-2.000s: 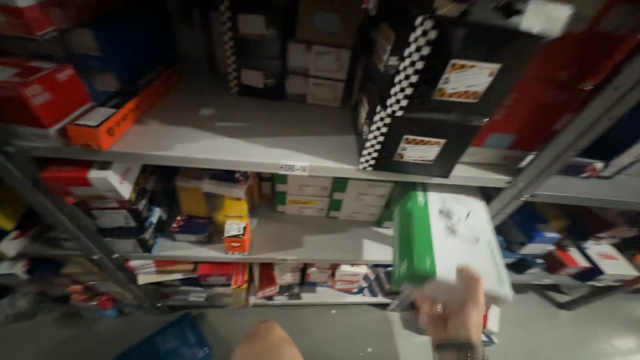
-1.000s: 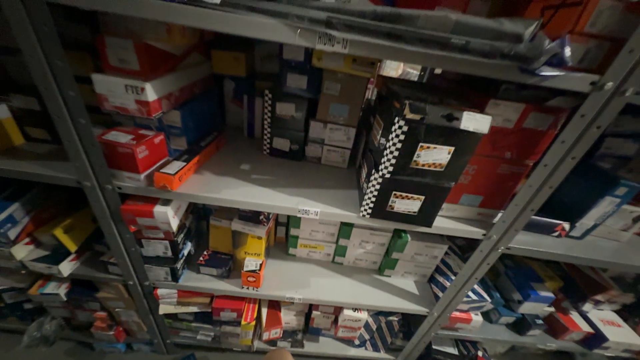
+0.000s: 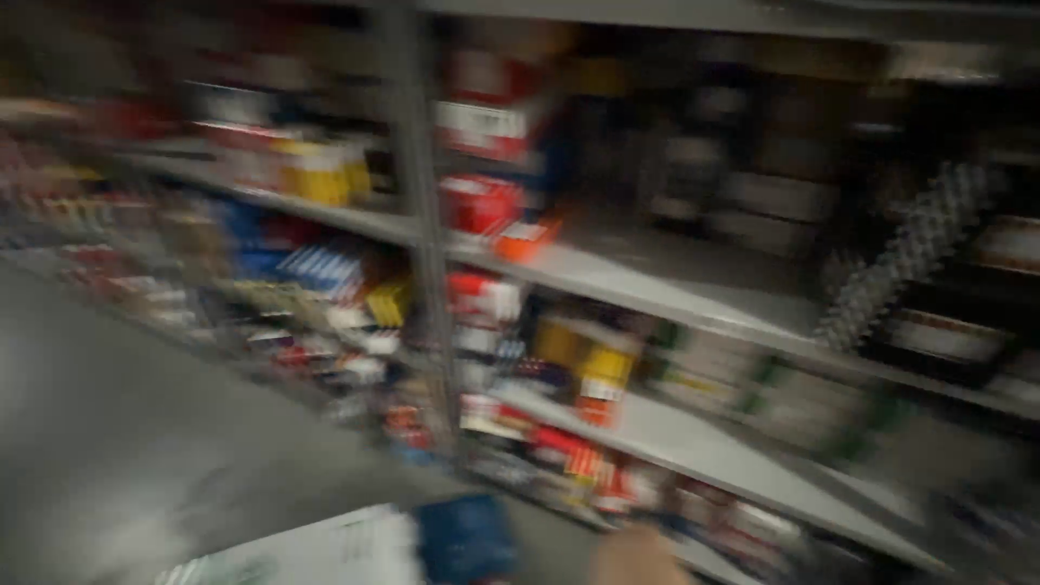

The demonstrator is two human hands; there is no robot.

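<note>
The whole view is strongly blurred. At the lower edge, right of centre, a rounded patch of bare skin shows, apparently my left hand [image 3: 638, 557]; its fingers cannot be made out, nor whether it holds anything. Left of it is a dark blue object [image 3: 465, 538], perhaps a bin or box. A white box [image 3: 309, 552] with faint green marks lies further left, cut off by the lower edge. What supports the box, or whether a hand is on it, cannot be told. My right hand is not seen.
Grey metal shelving [image 3: 691, 313] with an upright post [image 3: 426, 244] runs along the right and back. It holds red, yellow and orange boxes, black boxes with a checkered strip [image 3: 910, 252], and white-and-green boxes [image 3: 780, 398]. Grey floor [image 3: 162, 422] extends at left.
The view has swung left. Two seconds ago my right hand held a green-and-white box before the shelves; that hand is out of view now. A white box shows at the lower left.
</note>
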